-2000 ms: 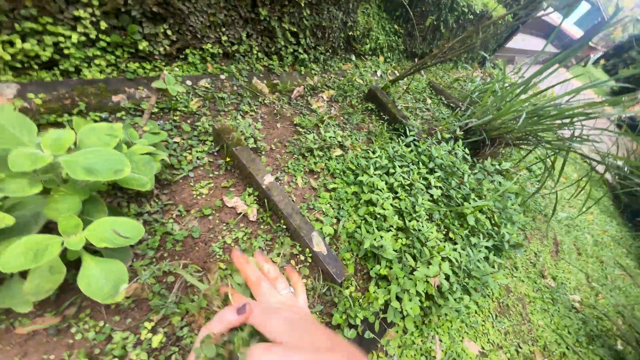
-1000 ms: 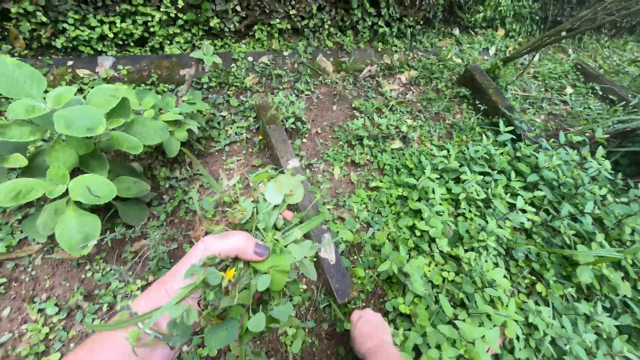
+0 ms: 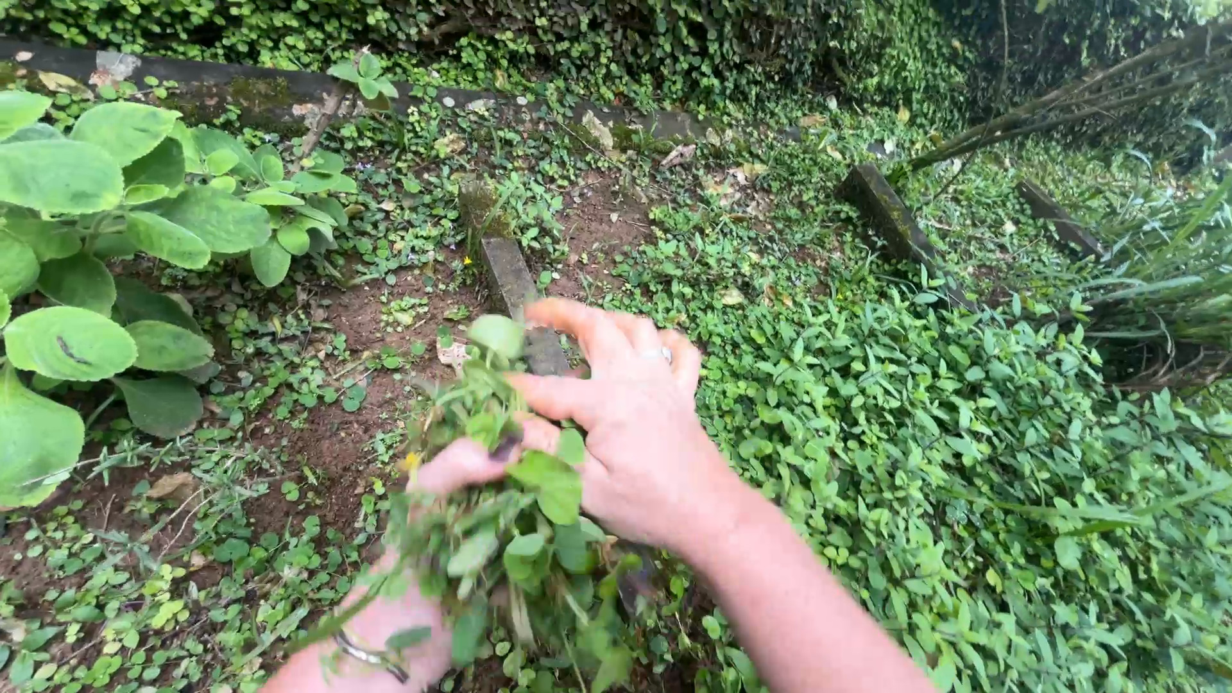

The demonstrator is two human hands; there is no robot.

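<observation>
A loose bunch of pulled green weeds (image 3: 520, 568), with a small yellow flower, is gripped in my left hand (image 3: 472, 467), which has a bracelet at the wrist. My right hand (image 3: 635, 414), a ring on one finger, is over the bunch's upper right side, its thumb and fingers spread and touching or nearly touching the leaves; whether it grips any stems is hidden. Beneath and beyond both hands lies a narrow stone or concrete edging bar (image 3: 508, 274), partly covered by them.
A large-leaved plant (image 3: 173, 231) grows at the left beside bare reddish soil (image 3: 337, 423). Dense low groundcover (image 3: 866, 462) spreads to the right. A mossy curb (image 3: 250, 96) runs below the leafy hedge (image 3: 577, 38). More bars (image 3: 890, 217) and a grassy clump (image 3: 1174, 298) stand at the right.
My right hand has moved from low beside the bar's near end up to the weed bunch. The left hand, low and empty-looking in no clear view earliest, has held the bunch since one second ago.
</observation>
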